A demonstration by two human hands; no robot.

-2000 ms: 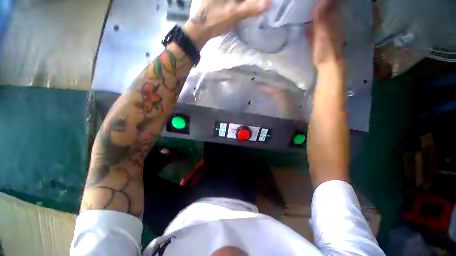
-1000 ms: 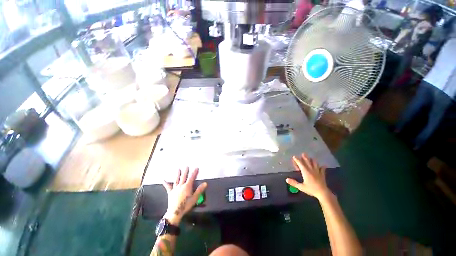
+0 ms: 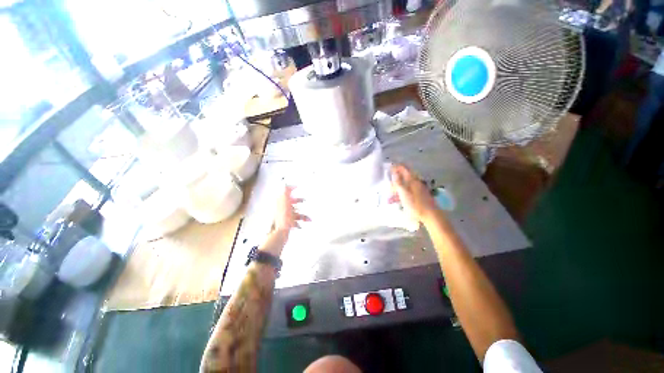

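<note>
The silver press head (image 3: 335, 105) stands over the middle of the metal machine table (image 3: 320, 266). A whitish workpiece (image 3: 353, 178) sits directly under it on crumpled film (image 3: 386, 217); glare hides its outline. My left hand (image 3: 287, 211) is at the left side of the film, fingers apart, holding nothing that shows. My right hand (image 3: 409, 191) is at the right side of the workpiece, fingers pointing up and inward; whether it touches the piece is unclear. The green button (image 3: 299, 312) and red button (image 3: 374, 303) are on the front panel.
White bowls (image 3: 212, 197) are grouped on the cardboard (image 3: 164, 266) at the left. A white round piece (image 3: 85, 261) is farther left. A large fan (image 3: 502, 69) with a blue centre stands at the back right. The dark green surface (image 3: 156, 339) is at the lower left.
My hands have left the two green buttons and moved forward to both sides of the workpiece area. The camera view has shifted and tilted.
</note>
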